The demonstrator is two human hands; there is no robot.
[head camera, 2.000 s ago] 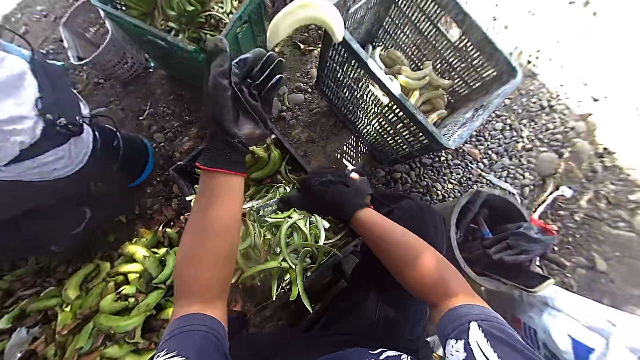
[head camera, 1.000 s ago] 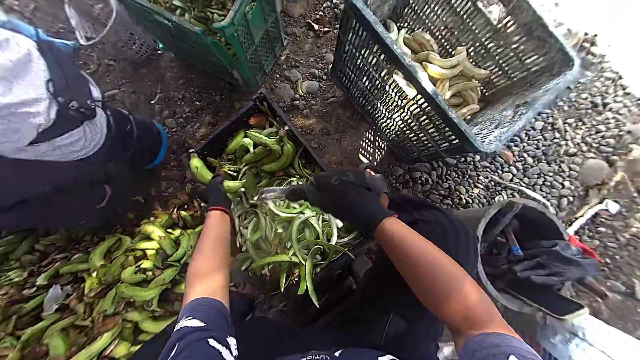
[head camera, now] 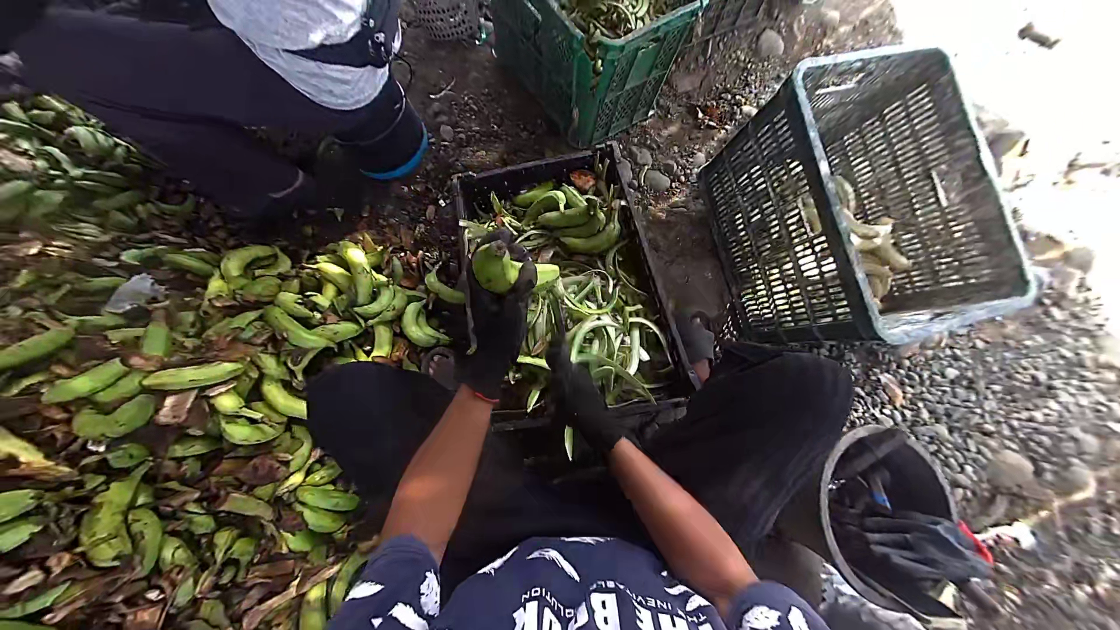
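Observation:
My left hand (head camera: 499,328), in a black glove, is closed around a green plantain (head camera: 495,268) held over the left side of a black crate (head camera: 652,254). Near it, lower right, my right hand (head camera: 588,398), also gloved in black, has curled fingers; a thin dark tool seems to rise from it, blurred. Beneath both hands the crate holds long strips of green peel (head camera: 604,328). Whole green plantains (head camera: 582,219) lie at its far end.
Green plantains (head camera: 192,376) and dry leaves cover the ground at left. A person (head camera: 350,96) is at upper left. A green crate (head camera: 626,79) stands beyond; a dark crate (head camera: 809,201) at right holds peeled plantains (head camera: 875,249). A bucket (head camera: 840,525) with gloves is lower right.
My left hand, raised and open two seconds ago, then reached to a plantain at the black crate's left edge; it now holds one upright nearer my right hand. The view has shifted.

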